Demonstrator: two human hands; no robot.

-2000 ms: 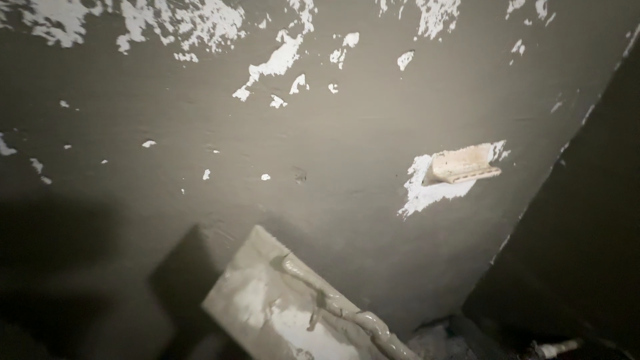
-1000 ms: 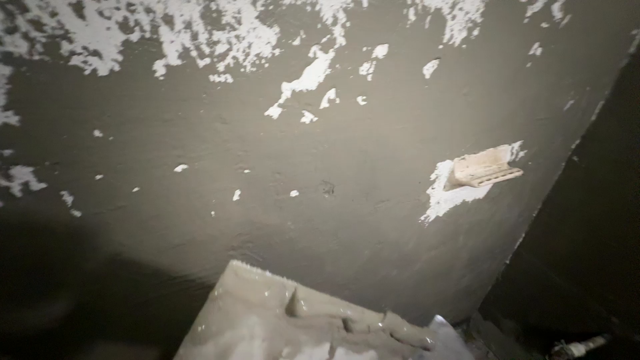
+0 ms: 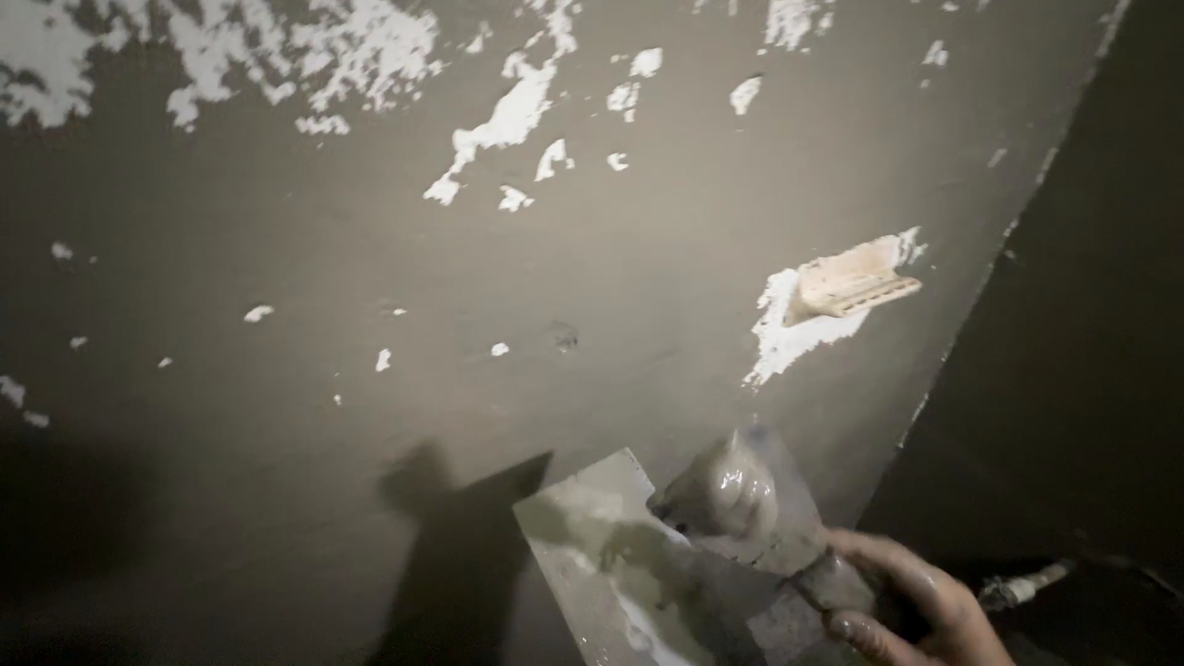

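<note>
My right hand (image 3: 911, 601) enters at the lower right, its thumb and fingers around the handle of a putty knife (image 3: 786, 518). A wet lump of grey plaster (image 3: 731, 490) sits on the knife's blade, which is tilted upward. Close beside and partly behind it is a wide flat metal blade (image 3: 578, 504), smeared with grey plaster; its lower part runs out of the frame, so what holds it is hidden. Behind both stands a wall (image 3: 416, 268) coated in grey plaster, with white patches showing through. My left hand is out of view.
A beige ridged fixture (image 3: 856, 277), resembling a soap dish, juts from the wall at the right, with bare white around it. Past the corner edge is a dark adjoining wall (image 3: 1054, 370). A pale pipe or fitting (image 3: 1022, 585) lies low at the right. Shadows fall on the wall's lower left.
My right hand and the putty knife with plaster have come into view. The thick ridge of plaster seen along the wide blade's edge earlier no longer shows there.
</note>
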